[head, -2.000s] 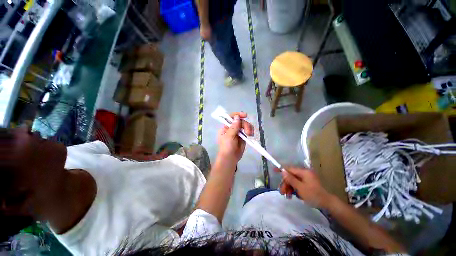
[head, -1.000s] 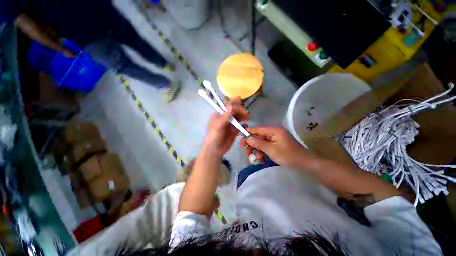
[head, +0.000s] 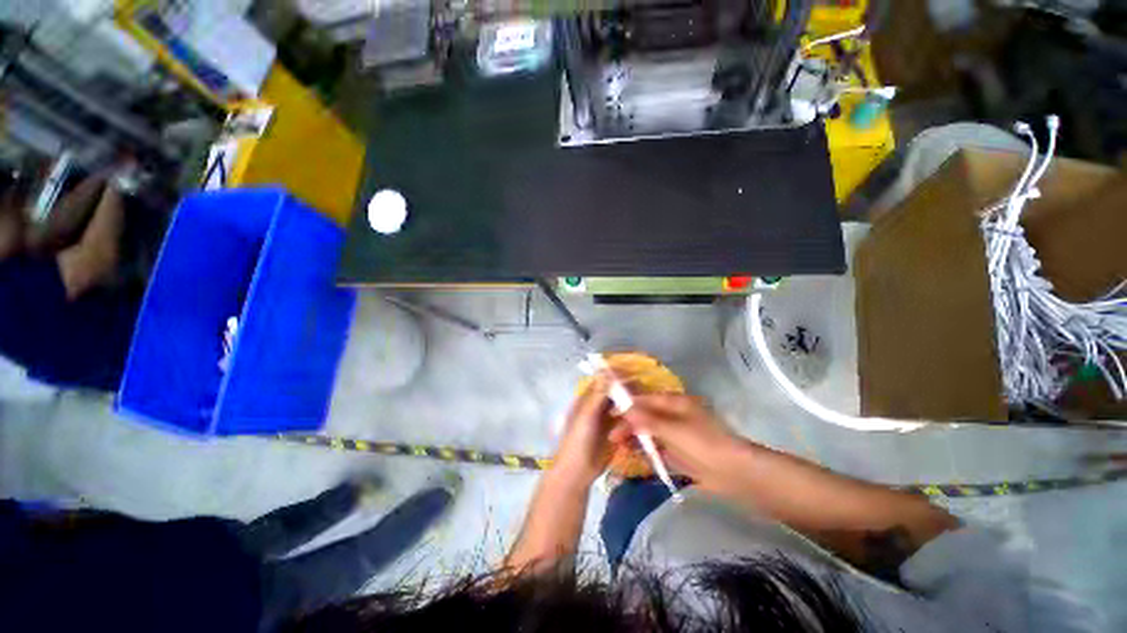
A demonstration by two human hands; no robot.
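My left hand (head: 585, 427) and my right hand (head: 682, 433) are together in front of my body, above the wooden stool (head: 649, 369). Both hold a thin bundle of white cables (head: 645, 443). Its connector ends stick up past my left fingers and its other end points down towards my lap. The exact number of cables is too blurred to tell. A brown cardboard carton (head: 927, 309) at the right is full of white cables (head: 1020, 297), some hanging up over its rim.
The green bench with a black mat (head: 674, 204) lies ahead, with a white disc (head: 387, 212) on it and the press (head: 667, 74) behind. A blue bin (head: 291, 334) stands at the left, a white bucket (head: 791, 352) at the right. A person's legs (head: 334, 532) show at lower left.
The view has swung round to face the bench and press. My hands have come closer together on the white cables. The other person and blue bin now appear nearer at the left.
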